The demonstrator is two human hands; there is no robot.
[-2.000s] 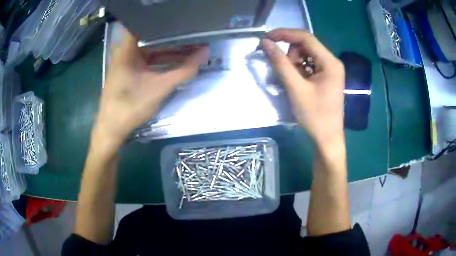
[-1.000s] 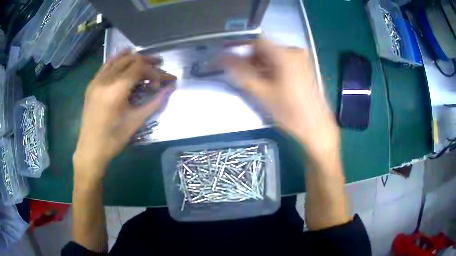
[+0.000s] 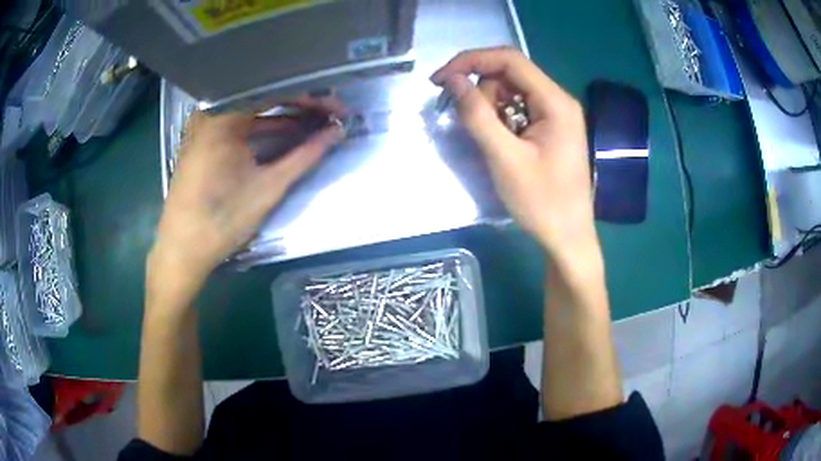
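My left hand reaches over the left of the shiny metal tray, its thumb and fingertips together at the small dark fixture under the grey machine head. A small bright bit shows at those fingertips, likely a pin end. My right hand is over the tray's right side, with a bunch of metal pins held in its curled fingers. Its thumb and forefinger meet at a small thing blurred by glare. A clear bin full of silver pins stands nearest my body.
Clear bins of pins stand at the left and upper right. A black phone-like slab lies right of the tray, with a thin cable beyond it. Loose pins lie at the tray's front left.
My left hand has come in from the tray's left to the fixture. My right hand has drawn back right from the fixture area. The whole view has shifted slightly.
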